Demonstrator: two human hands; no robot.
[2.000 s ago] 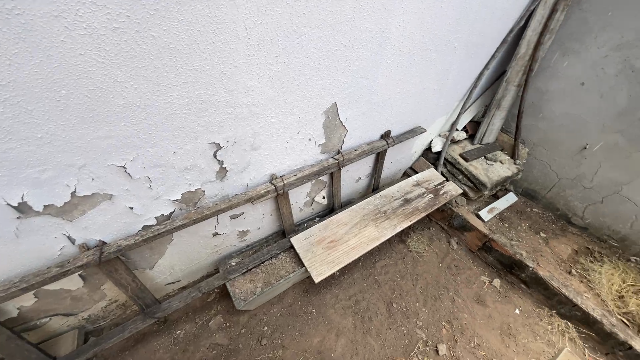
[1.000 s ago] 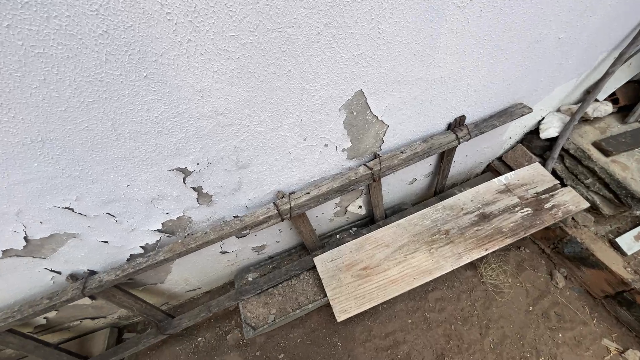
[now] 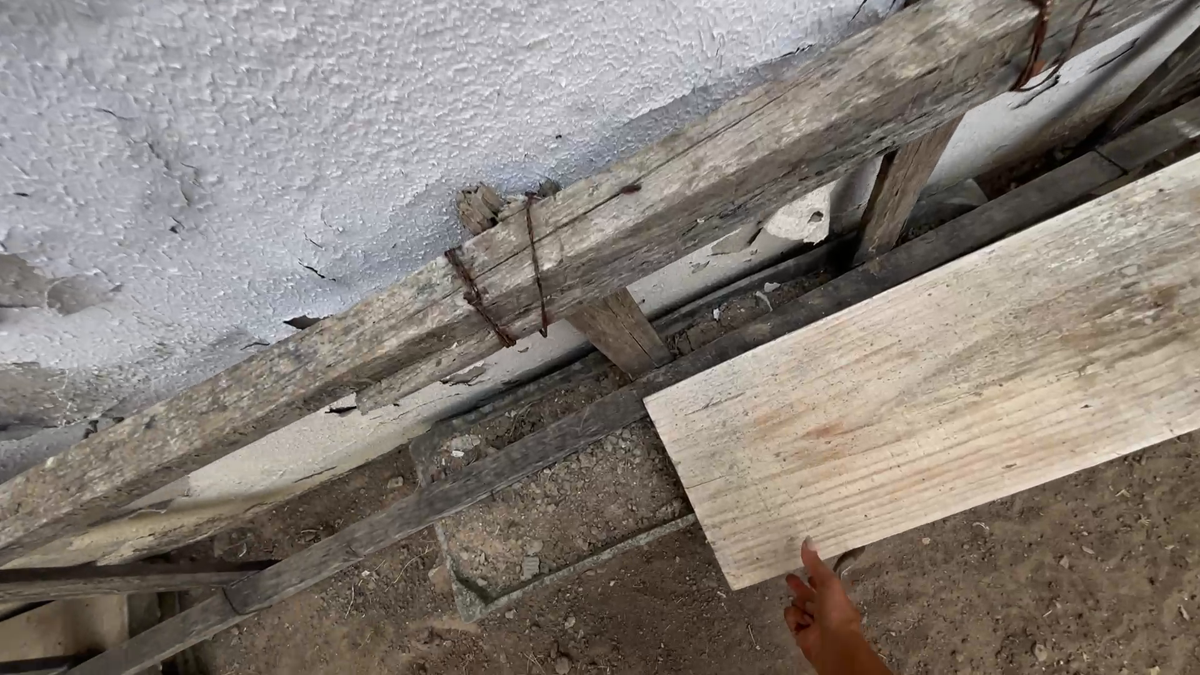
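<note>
A weathered wooden board (image 3: 937,384) lies slantwise at the right, its left end overlapping a dirt-filled trough (image 3: 562,516). My right hand (image 3: 825,614) is at the board's lower edge near that end. The thumb tip overlaps the top face, and the other fingers are curled below the edge; whether they grip it cannot be seen. My left hand is out of view. Behind the board, an old wooden ladder (image 3: 731,178) stands on its side along the wall, with rusty wire bound around its upper rail and its lower rail (image 3: 375,530) crossing the trough.
A white textured wall (image 3: 356,122) with peeling paint runs behind the ladder. Bare dirt ground (image 3: 1050,562) with small stones extends below the board. At the lower left, a ladder rung (image 3: 122,579) joins the lower rail.
The view has moved much closer to the board and ladder. My right hand has come into view at the board's lower edge.
</note>
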